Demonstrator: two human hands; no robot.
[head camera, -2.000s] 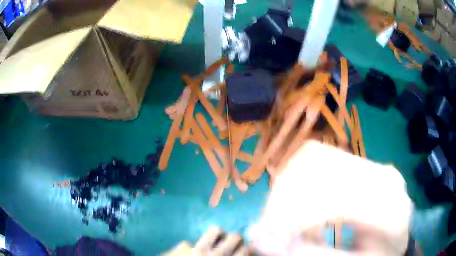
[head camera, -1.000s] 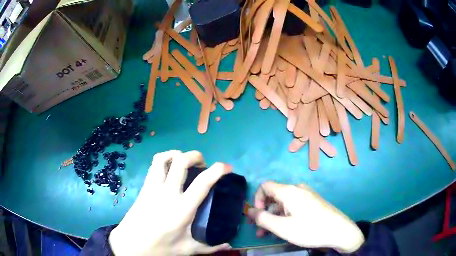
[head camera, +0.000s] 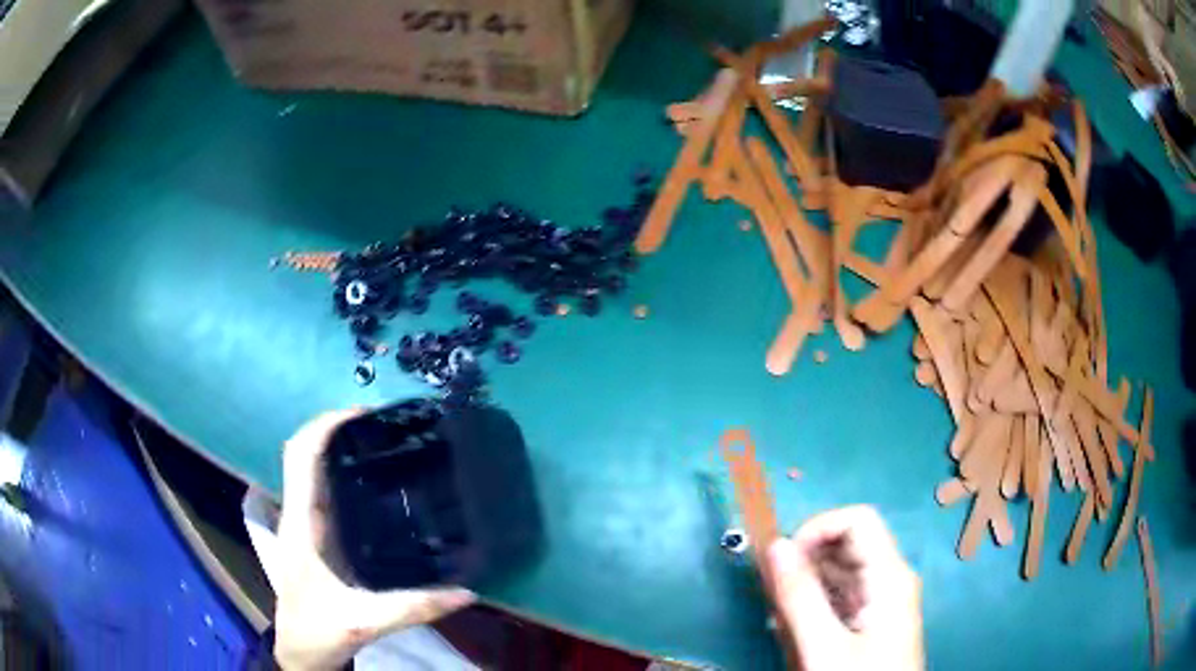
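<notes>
My left hand (head camera: 315, 577) holds a black housing (head camera: 505, 492) by its left and lower sides, with its open mouth towards me, just in front of the button heap. My right hand (head camera: 853, 583) holds a tan-orange strap (head camera: 750, 488) near its lower end; the rounded upper end is free. A small black button with a pale ring (head camera: 735, 539) lies beside the strap. The heap of black strap buttons (head camera: 525, 256) lies beyond the housing. The big pile of straps (head camera: 1010, 380) lies at the right.
A carton (head camera: 420, 55) printed with text stands at the far side. Another black housing (head camera: 885, 125) stands among the straps. A pale frame leg (head camera: 1034, 46) rises at the upper right. Tiny orange discs (head camera: 312, 262) lie left of the heap. A blue surface (head camera: 99, 524) is below the table edge.
The view has swung left. My left hand has turned the housing so its opening shows. My right hand is now apart from the housing, with a strap visible in it.
</notes>
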